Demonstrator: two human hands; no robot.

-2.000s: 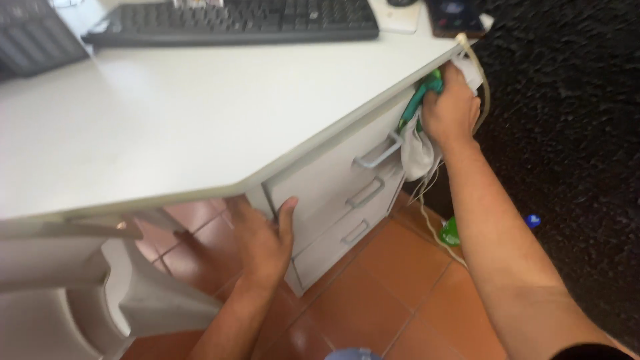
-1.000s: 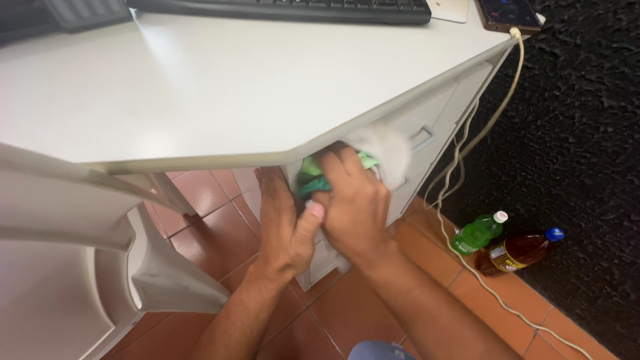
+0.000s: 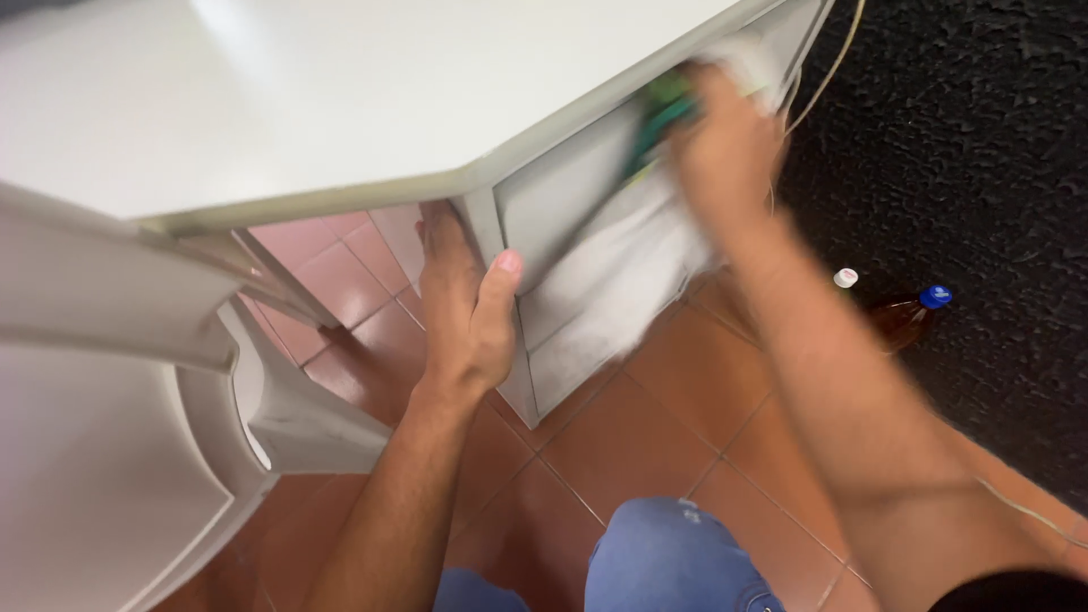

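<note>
My right hand [image 3: 727, 149], blurred, is closed on a green and white cloth [image 3: 663, 127] against the upper drawer front of a white desk [image 3: 340, 102]. White cloth, also blurred, hangs below the hand and hides much of the lower drawers and their handles. My left hand [image 3: 467, 297] rests against the near side edge of the drawer unit [image 3: 524, 357], under the desktop corner, thumb raised and fingers partly hidden behind the side panel. Nothing shows in its grasp.
At left stands a white plastic chair [image 3: 93, 425]. A bottle with a blue cap [image 3: 935, 297] and a white-capped bottle [image 3: 846, 278] stand by the textured black wall [image 3: 960, 170]. A pale cable [image 3: 837, 68] hangs behind the drawers. Terracotta tiles [image 3: 646, 433] cover the floor.
My right hand went from the far end of the drawer front to near my left hand, and is now back toward the far end with the cloth. My left hand has stayed at the near edge.
</note>
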